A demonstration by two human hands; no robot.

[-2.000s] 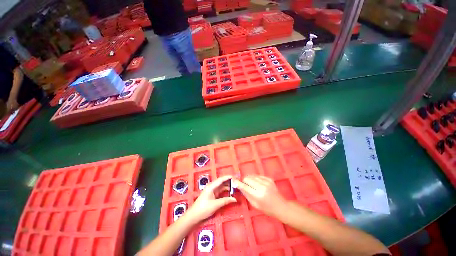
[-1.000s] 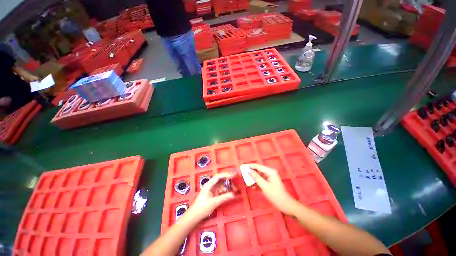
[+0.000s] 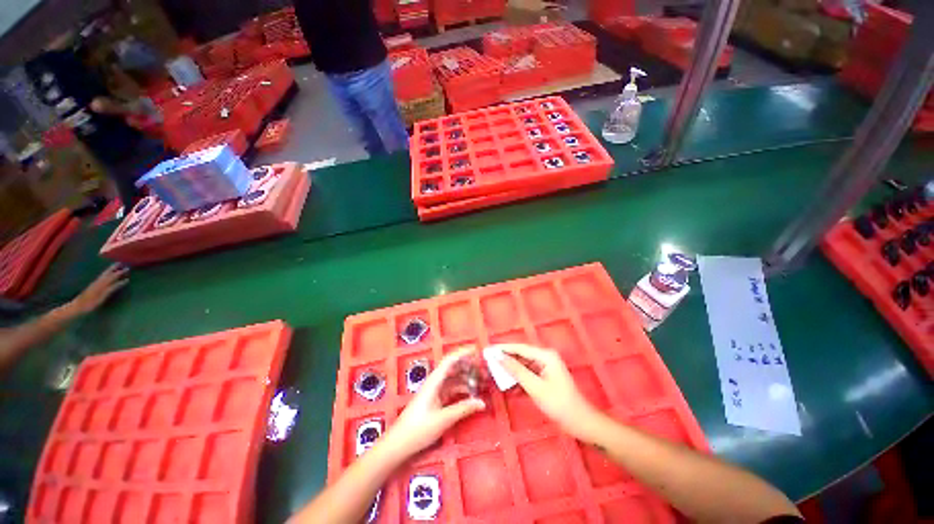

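Observation:
A red foam tray (image 3: 643,384) with square pockets lies in front of me. Several watch bodies sit in its left columns, such as one with a pale rim (image 3: 423,496). My left hand (image 3: 432,401) holds a small dark watch body (image 3: 469,379) above the tray; its details are blurred. My right hand (image 3: 548,387) pinches a folded white cloth (image 3: 500,366) just right of the watch body, close to or touching it; the contact is unclear.
An empty-pocketed tray (image 3: 164,409) lies left, with a shiny scrap (image 3: 283,415) beside it. A solvent bottle (image 3: 661,292) and paper sheet (image 3: 750,348) lie right. Filled trays (image 3: 512,154), a pump bottle (image 3: 623,111) and metal posts stand beyond. Another person's hand (image 3: 100,289) reaches in at left.
My right hand and the cloth have moved slightly left, closer to the watch body. Another person's arm has appeared over the bench at left, and a person at the far left has shifted.

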